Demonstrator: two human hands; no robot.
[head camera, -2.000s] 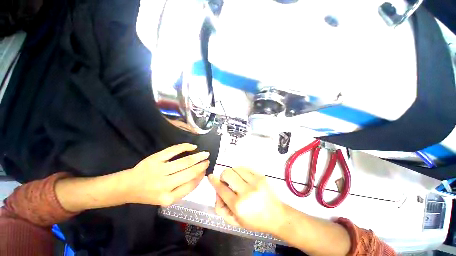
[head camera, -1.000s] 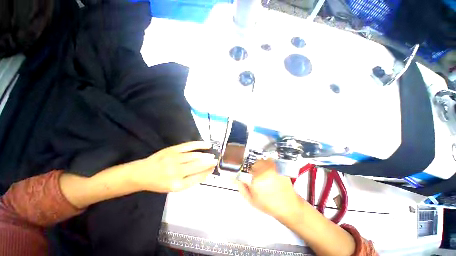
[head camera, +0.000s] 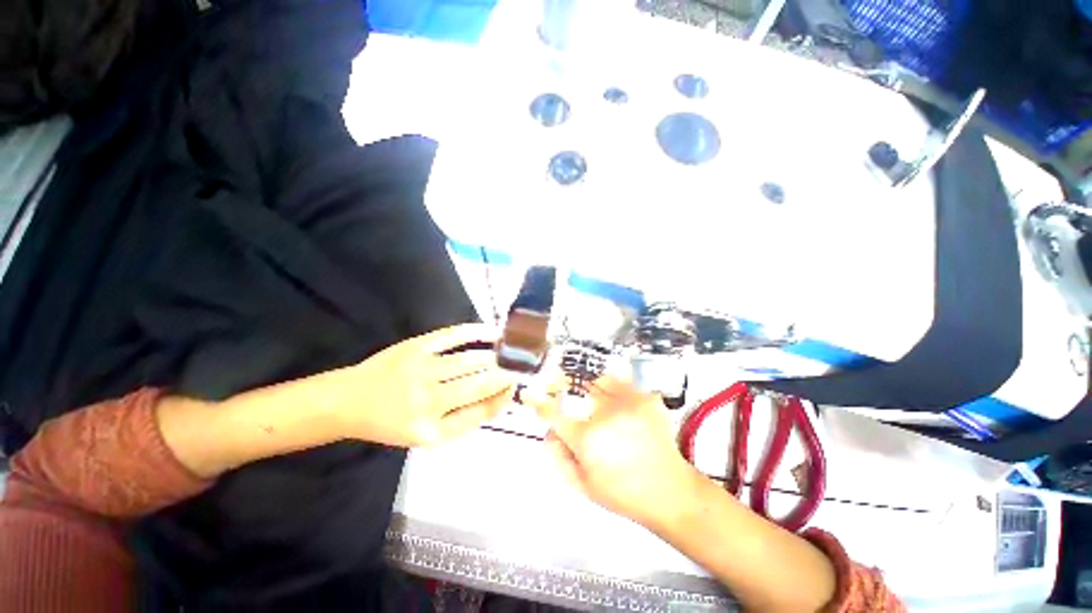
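A large black garment (head camera: 240, 275) spreads over the left side and hangs over the table's front edge. The white sewing machine head (head camera: 742, 240) with a blue stripe stands in front of me. My left hand (head camera: 419, 389) lies palm down on the garment, fingers reaching to the needle area (head camera: 523, 347). My right hand (head camera: 617, 443) is just right of it, fingertips close to the left ones by the presser foot. The fingertips and any cloth between them are hard to make out in the glare, so a grip cannot be told.
Red-handled scissors (head camera: 784, 467) lie on the machine bed right of my right hand. A ruler tape (head camera: 551, 581) runs along the table's front edge. Black fabric (head camera: 976, 275) drapes over the machine's right part. A blue tray (head camera: 431, 18) and a blue basket (head camera: 892, 30) show behind.
The view has shifted, showing more of the machine's top. Both hands have moved closer to the needle area. The black cloth edge seen earlier between the fingers is now mostly hidden.
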